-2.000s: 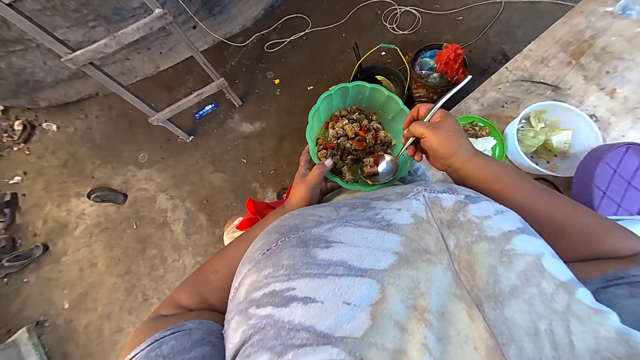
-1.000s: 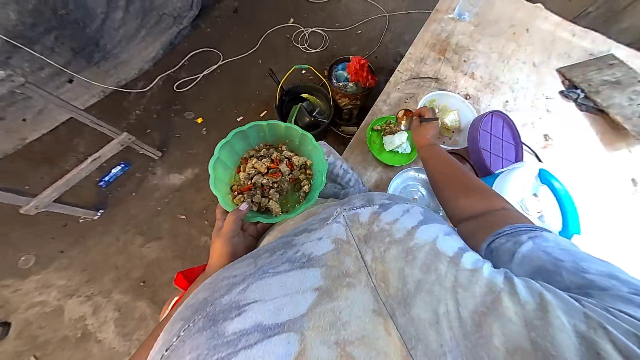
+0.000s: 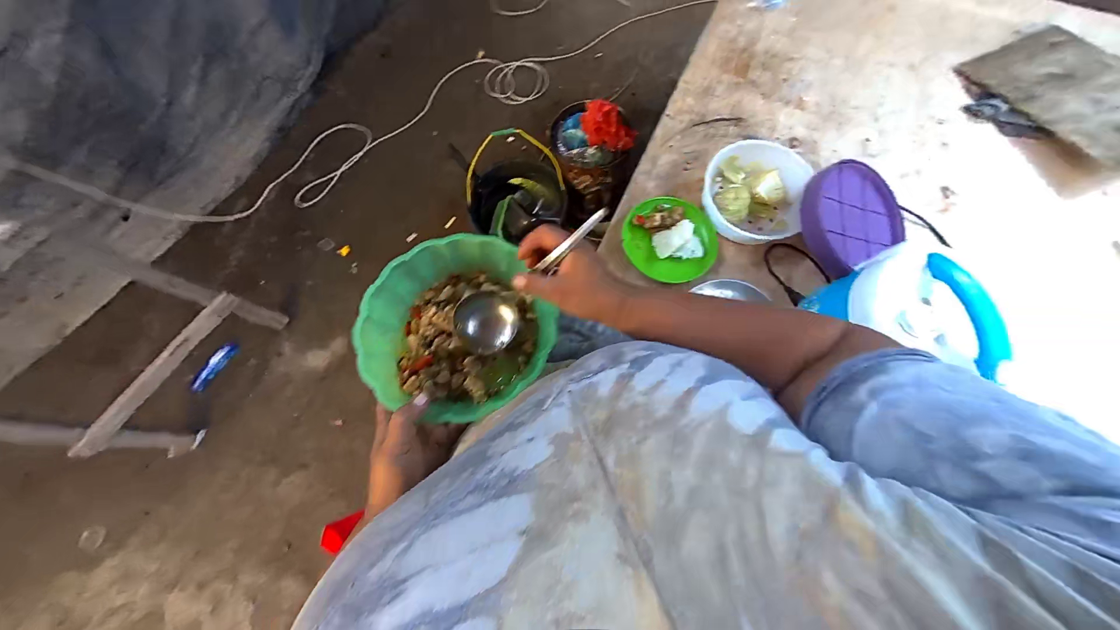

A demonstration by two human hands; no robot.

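My left hand [image 3: 411,451] holds the lower rim of a green scalloped plastic bowl [image 3: 376,337], thumb on the edge, the other fingers hidden beneath it. Inside lies a chunky cooked food mix [image 3: 442,350] with red pieces. In my right hand [image 3: 573,276] is the handle of a metal ladle [image 3: 486,322], whose round bowl rests over the food. To the right, on the table, a green plate [image 3: 643,255] carries white rice [image 3: 678,239] and a small portion of a brownish food with red bits.
A white bowl [image 3: 716,214] with cut vegetables, a purple round container [image 3: 853,219] and a white-and-blue plastic appliance or container [image 3: 910,306] stand on the table [image 3: 787,79]. Beyond the green bowl are a dark bucket [image 3: 525,197] and a bin [image 3: 591,140]. A ladder [image 3: 153,376] lies left.
My right hand, with the ladle, has moved from over the green plate back to the green bowl. My left hand keeps hold of the bowl. Food in the plate now shows beside the rice.
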